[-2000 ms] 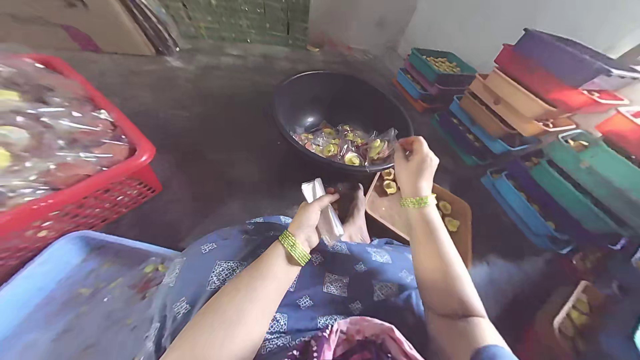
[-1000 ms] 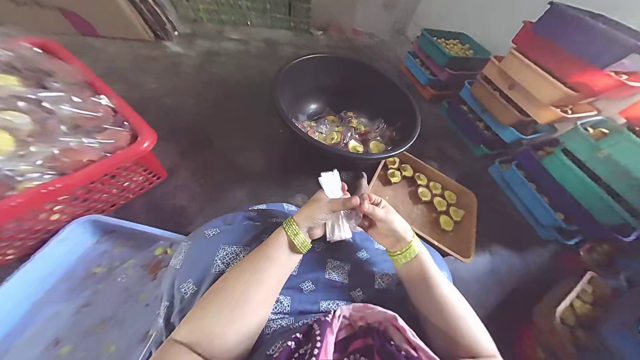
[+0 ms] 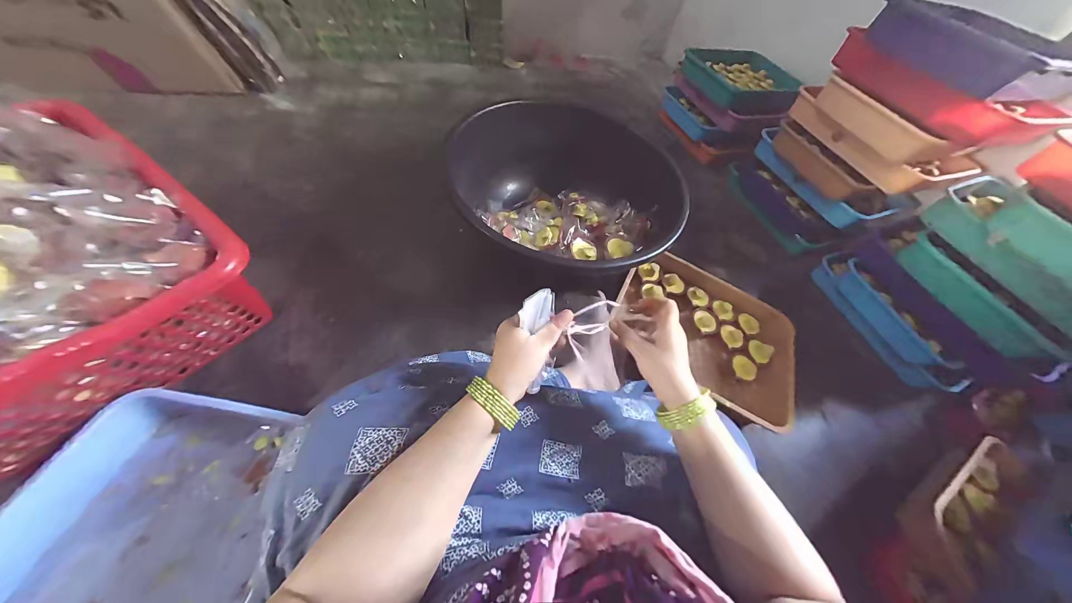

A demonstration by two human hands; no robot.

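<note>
My left hand holds a stack of clear plastic bags above my lap. Between both hands stretches a thin clear bag, its mouth pulled open, with my right hand pinching its far side. Beyond my hands stands a black basin with several bagged yellow cup-shaped pieces lying in its bottom. To the right of my right hand, partly behind it, a tan tray bears rows of small yellow cup-shaped pieces.
A red plastic basket full of filled clear bags stands at left, with a light blue tray in front of it. Stacked coloured trays line the right side. A cardboard box is at the back left.
My right hand was at the black basin's rim two seconds ago and came back beside my left hand. Since one second ago, my hands have moved apart, with a bag opened between them.
</note>
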